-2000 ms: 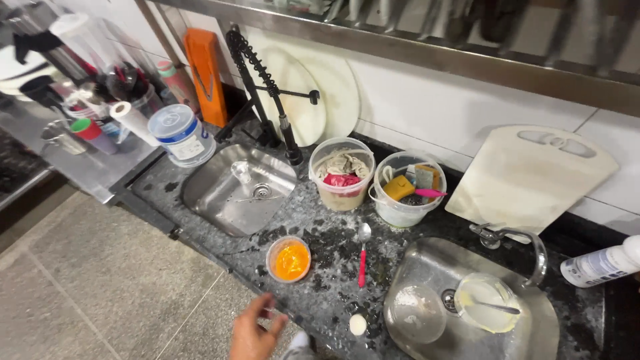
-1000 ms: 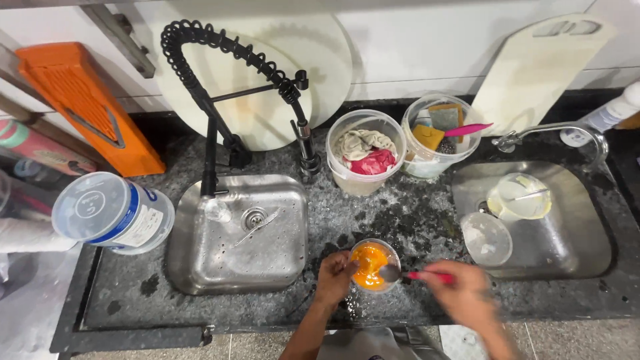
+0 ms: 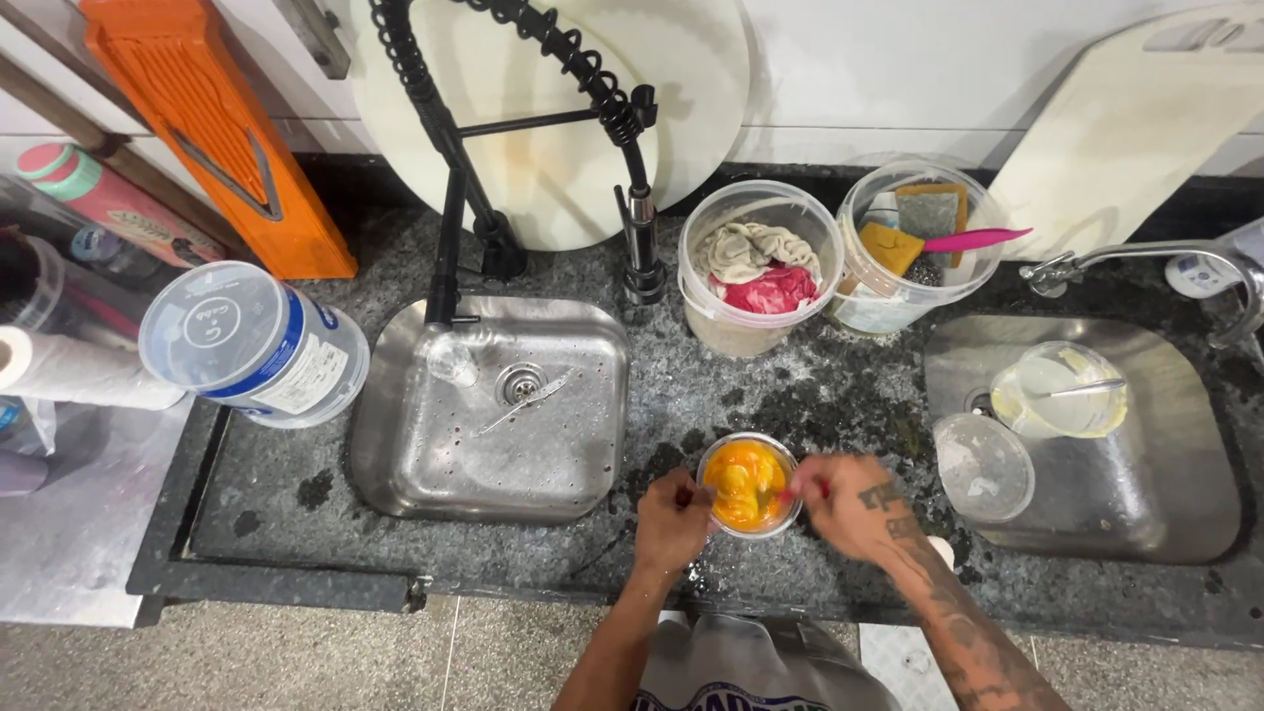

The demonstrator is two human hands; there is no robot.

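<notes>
On the dark stone counter, near its front edge, stands a small clear plastic tub (image 3: 748, 533) of orange-yellow egg yolks (image 3: 743, 479). My left hand (image 3: 673, 523) grips the tub's left rim, thumb and fingers at its side. My right hand (image 3: 847, 504) holds a spoon by its red handle (image 3: 802, 490) at the right rim. The spoon's bowl is down in the yolks and is hardly visible. A small pale round object (image 3: 941, 550) lies partly hidden behind my right forearm.
A steel sink (image 3: 583, 425) with a black spring faucet (image 3: 449, 148) is left; another sink (image 3: 1165, 494) holding plastic tubs is right. Behind stand a bucket of cloths (image 3: 760, 331), a bucket of sponges (image 3: 879, 306) and cutting boards (image 3: 1116, 138). A lidded bucket (image 3: 326, 365) stands left.
Two seconds ago the spoon lay on the counter and one hand was in view, away from the tub. Now both hands are at the tub, the spoon in my right. The view has moved closer.
</notes>
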